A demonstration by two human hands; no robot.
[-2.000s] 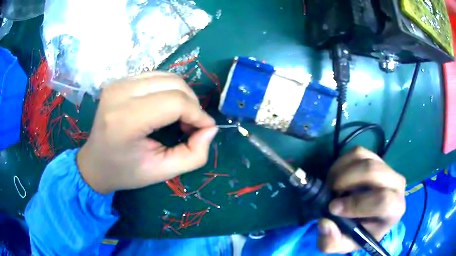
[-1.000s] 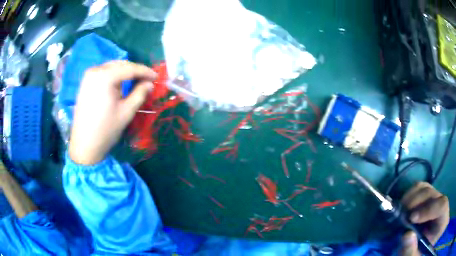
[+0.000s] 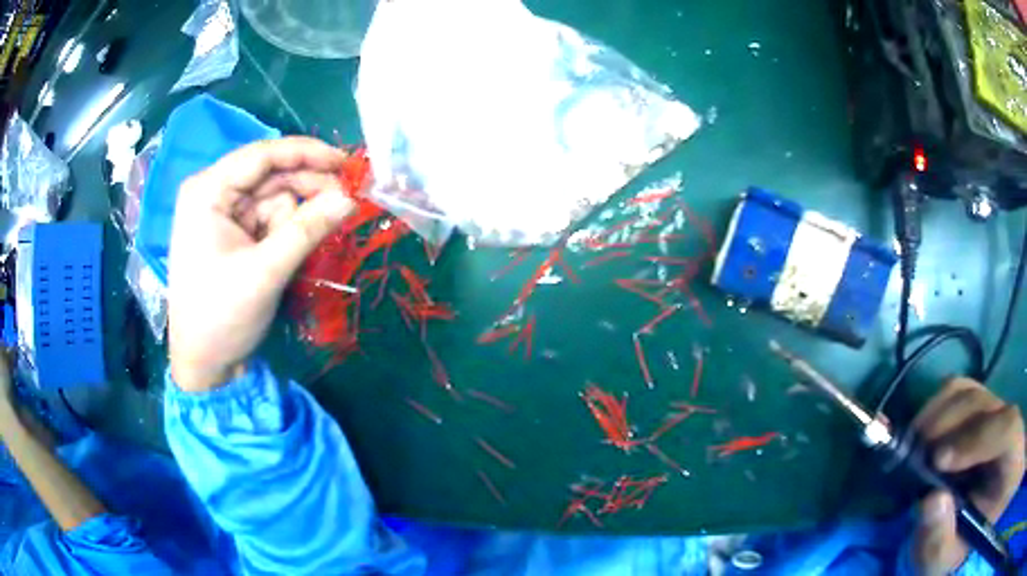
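Note:
My left hand [image 3: 253, 248] is over the dense pile of red lead wires [image 3: 329, 295], its thumb and fingertips close together by the wires' upper end. I cannot tell whether they grip one. My right hand [image 3: 966, 456], at the right, is shut on the soldering iron [image 3: 836, 396], whose tip points up and left below the blue holding block [image 3: 766, 250] and touches nothing. The block has a dirty white band. More short red wires [image 3: 608, 416] lie scattered in the middle and near edge of the green bench.
A glaring clear plastic bag of small parts [image 3: 484, 124] lies at the top middle. A blue bin [image 3: 186, 152] is partly behind my left hand. The black soldering station [image 3: 929, 101] shows a red light. A slotted blue box [image 3: 68, 304] and a neighbour's arm [image 3: 51, 473] are far left.
My left hand has gone from beside the iron tip to the wire pile at the left, and its fingers have since drawn closer together. My right hand keeps the iron. The view has shifted left.

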